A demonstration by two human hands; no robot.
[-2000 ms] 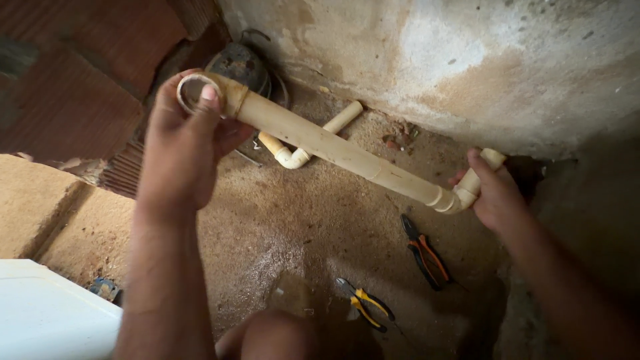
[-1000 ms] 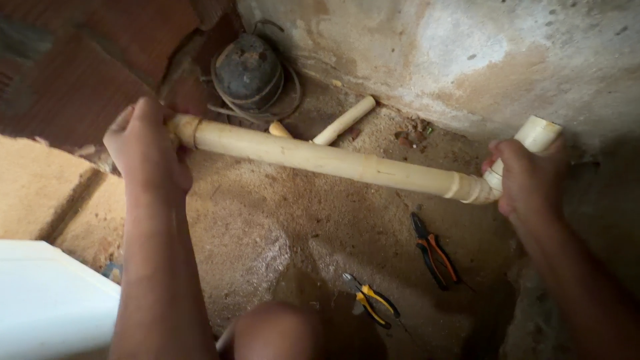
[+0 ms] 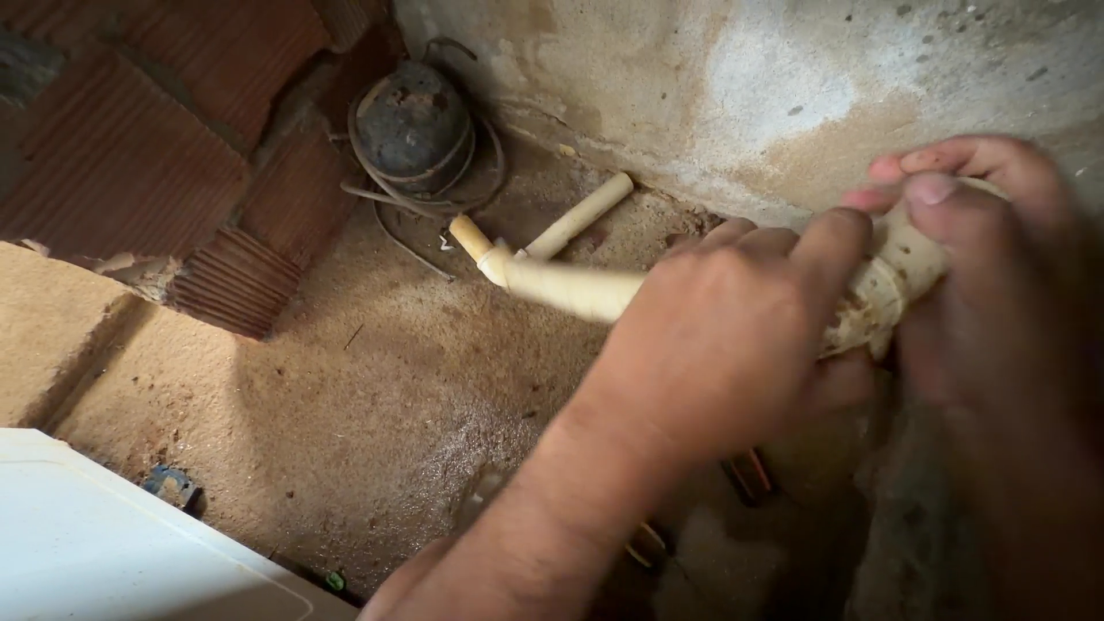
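Note:
A cream plastic pipe (image 3: 573,291) runs from the middle of the view to the right, blurred by motion, its far end close to the short pipe piece. My left hand (image 3: 733,336) is wrapped around it near its right end. Around the dirty elbow fitting (image 3: 893,267) at that end, my right hand (image 3: 975,233) has its fingers closed. Beyond lies a short cream pipe piece (image 3: 582,216) on the floor. Below my left hand, the orange-and-black pliers (image 3: 749,476) and the yellow-handled cutters (image 3: 647,545) show only in part.
A dark round motor-like object (image 3: 416,129) wrapped with a cable stands by the wall. Broken hollow bricks (image 3: 129,164) are at upper left, a white panel (image 3: 129,535) at lower left. The concrete floor (image 3: 362,414) looks wet; a stained wall (image 3: 673,95) rises behind.
My left hand has moved from the pipe's left end to near its right end, beside my right hand. The pipe's left end has shifted right, and the hands now cover most of the pliers and cutters.

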